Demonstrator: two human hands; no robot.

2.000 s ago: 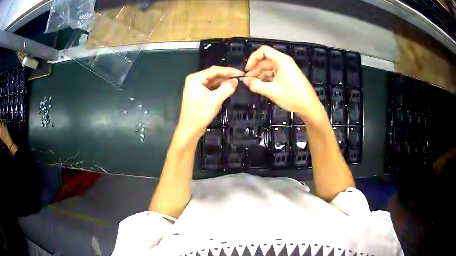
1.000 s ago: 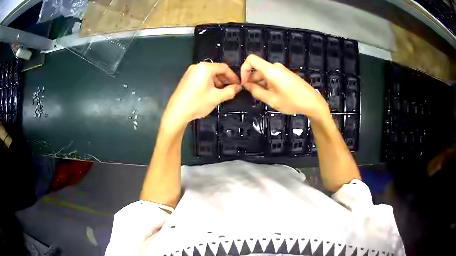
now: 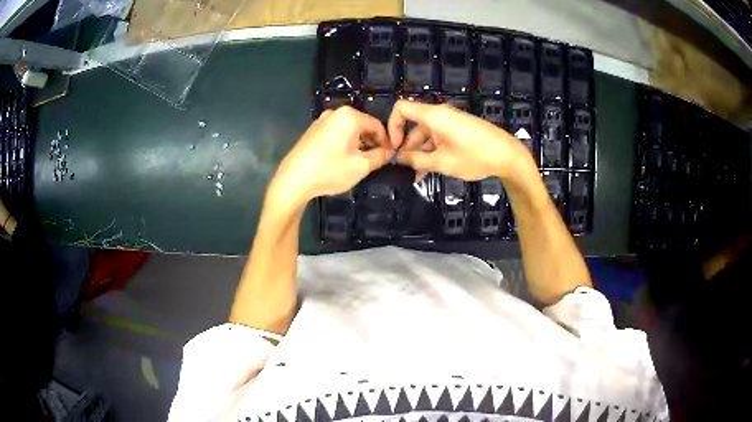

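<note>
My left hand [image 3: 334, 157] and my right hand [image 3: 458, 142] meet fingertip to fingertip above the black blister tray [image 3: 587, 124]. A tiny dark part [image 3: 395, 157] shows between the pinched fingertips; its shape is mostly hidden, and I cannot tell whether it is one piece or more. Both hands are bare, with thumbs and index fingers closed together. The tray has rows of pockets holding black phone housings [image 3: 521, 66]. The hands cover some middle pockets.
Small whitish parts [image 3: 219, 169] lie scattered on the green mat [image 3: 148, 194] left of the tray, with a denser group [image 3: 59, 155] farther left. A clear plastic sheet [image 3: 169, 74] lies behind them. Another black tray [image 3: 688, 173] is at right. Wooden and white boards are behind.
The whole view has shifted, so the tray sits higher in the picture. The hands stay together; the thin dark line seen between the fingers two seconds ago is now mostly hidden.
</note>
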